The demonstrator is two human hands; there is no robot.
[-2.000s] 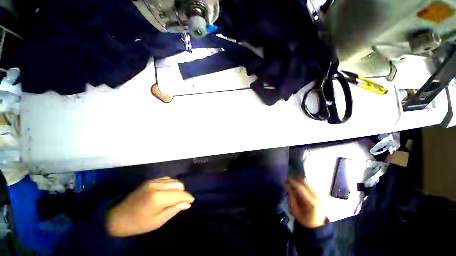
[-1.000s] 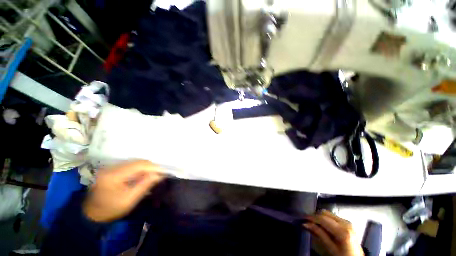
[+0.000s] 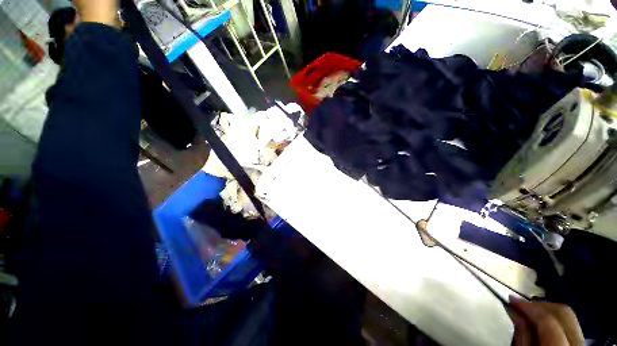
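My left hand (image 3: 98, 10) is raised at the top left, cut off by the edge, with its fingertips out of view. A long dark navy strip (image 3: 193, 115) runs from beside it down past the table's left end. A thinner dark length (image 3: 467, 265) slants across the white table to my right hand (image 3: 549, 324), which pinches it at the lower right and is partly cut off. A flat navy piece (image 3: 497, 242) lies by the needle area of the cream sewing machine (image 3: 558, 159). A large crumpled navy heap (image 3: 419, 125) lies left of the machine head.
Whitish scraps (image 3: 254, 138) bulge at the table's left end, above a blue bin (image 3: 186, 274). A red crate (image 3: 325, 71) stands behind. A tan tab (image 3: 426, 233) lies on the white table (image 3: 352, 230). A metal frame stands at the upper left.
My left hand has risen far up and left, and long dark strips now stretch into view. My right hand is now over the table side. The view has swung left.
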